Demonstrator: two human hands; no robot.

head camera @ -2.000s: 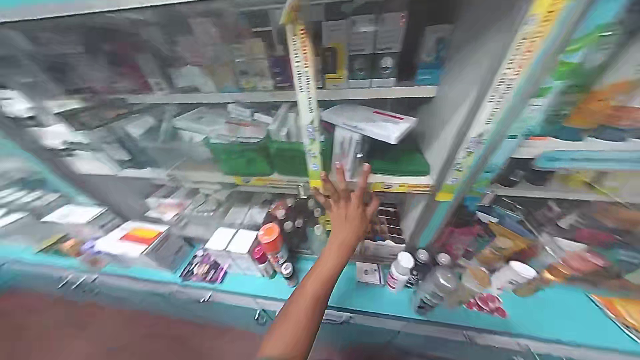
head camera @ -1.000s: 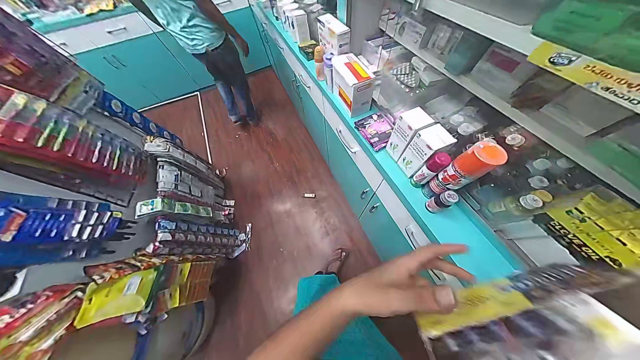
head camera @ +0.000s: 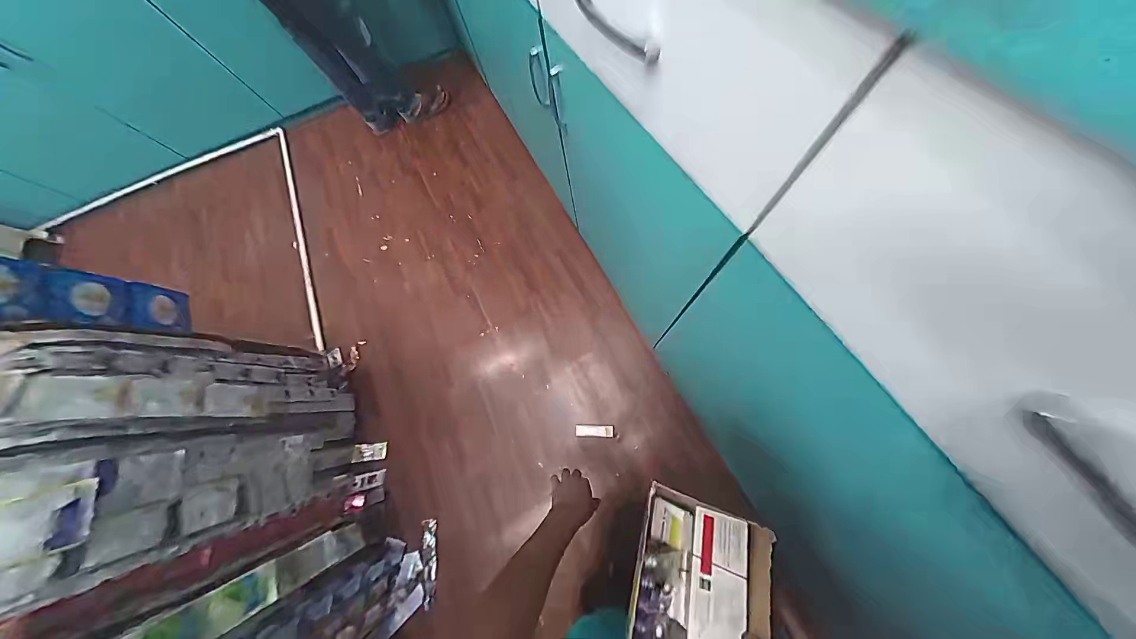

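My left hand (head camera: 574, 499) reaches down over the wood-look floor with its fingers apart and nothing held. Just beyond its fingertips, a small white box (head camera: 595, 431) lies flat on the floor; the picture does not show contact. To the right of the forearm is an open cardboard box (head camera: 761, 577), packed with white cartons (head camera: 719, 568) and small dark-looking items. My right hand cannot be seen, and what supports the cardboard box is hidden.
Teal and white cabinets (head camera: 674, 240) with metal handles run along the right. Display racks of packaged goods (head camera: 177, 461) fill the lower left. Another person's legs (head camera: 355, 71) are at the top, by the far teal cabinets. A white strip (head camera: 302, 240) crosses the floor.
The view has swung from the shelves down to the floor. My left hand, earlier before the shelves and then above the counter's edge, is now low over the floor.
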